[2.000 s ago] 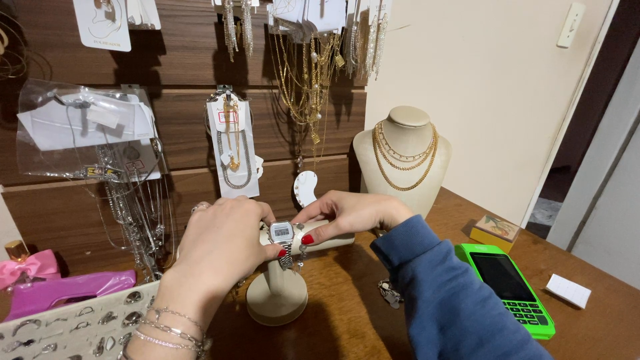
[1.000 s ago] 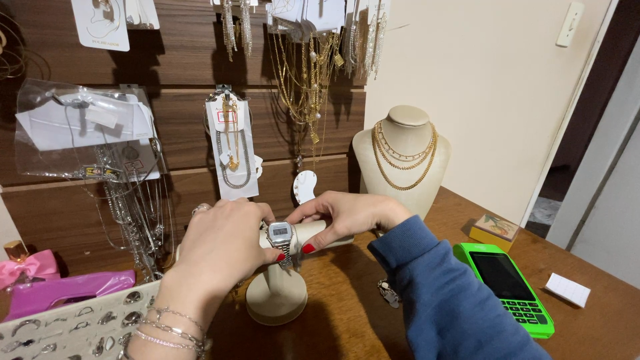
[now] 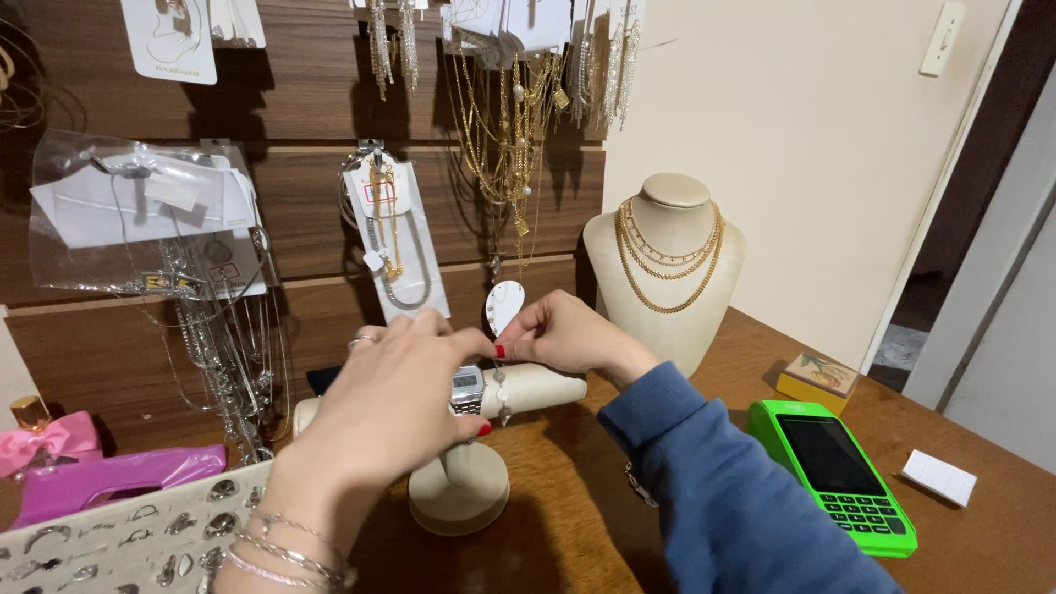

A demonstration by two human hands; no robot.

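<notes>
A cream T-bar bracelet stand stands on the wooden table. Around its horizontal bar are a silver digital wristwatch and, just right of it, a silver charm bracelet. My left hand, with a ring and several bracelets, arches over the left part of the bar; its thumb is by the watch band and its fingertips reach toward the bracelet's top. My right hand, in a blue sleeve, pinches at the top of the charm bracelet above the bar, thumb and finger together.
A necklace bust with gold chains stands behind at right. A green card terminal, a small box and a white card lie right. A ring tray and pink bag are left. Necklaces hang on the slatted wall.
My right hand has lifted slightly off the bar, and the charm bracelet beside the watch shows more plainly. My left fingers have moved toward the right hand.
</notes>
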